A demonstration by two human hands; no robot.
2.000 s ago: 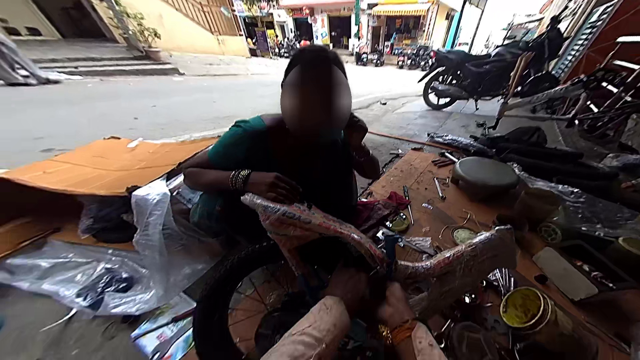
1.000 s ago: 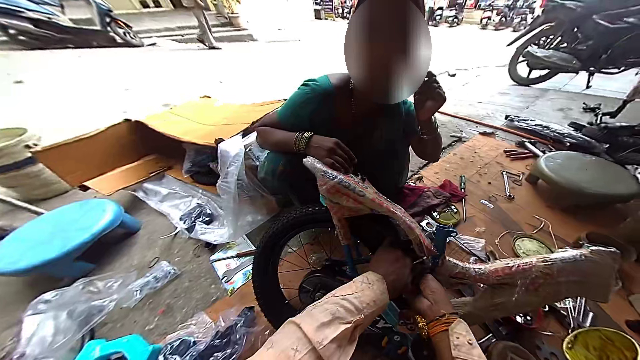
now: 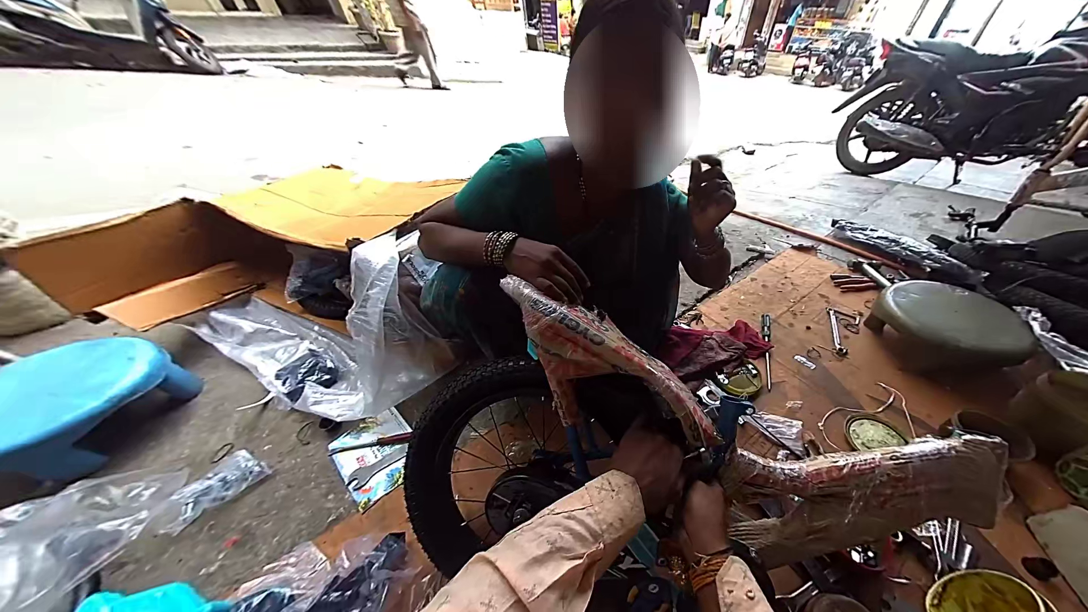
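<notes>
A small bicycle frame (image 3: 625,348), wrapped in printed plastic film, stands with its spoked wheel and black tyre (image 3: 425,459) at the left. My left hand (image 3: 650,463) is at the frame's lower middle, its fingers hidden behind the tubes. Close beside it, my right hand (image 3: 704,514) touches the same area below a blue frame part (image 3: 733,416); its fingertips are hidden too. What either hand grips cannot be made out. Wrapped tubing and brown wrapping (image 3: 884,484) extend to the right. Across the frame crouches a person in green, one hand (image 3: 552,270) over the frame's upper end.
A screwdriver (image 3: 767,348), a wrench (image 3: 836,331) and a grey-green stool (image 3: 952,323) are on the brown board at right. A yellow tub (image 3: 982,591) is at lower right. Plastic bags (image 3: 306,357), a blue stool (image 3: 85,399) and cardboard (image 3: 314,208) occupy the left.
The view has swung left and down, bringing the blue stool into sight. Both my hands remain around the frame's middle.
</notes>
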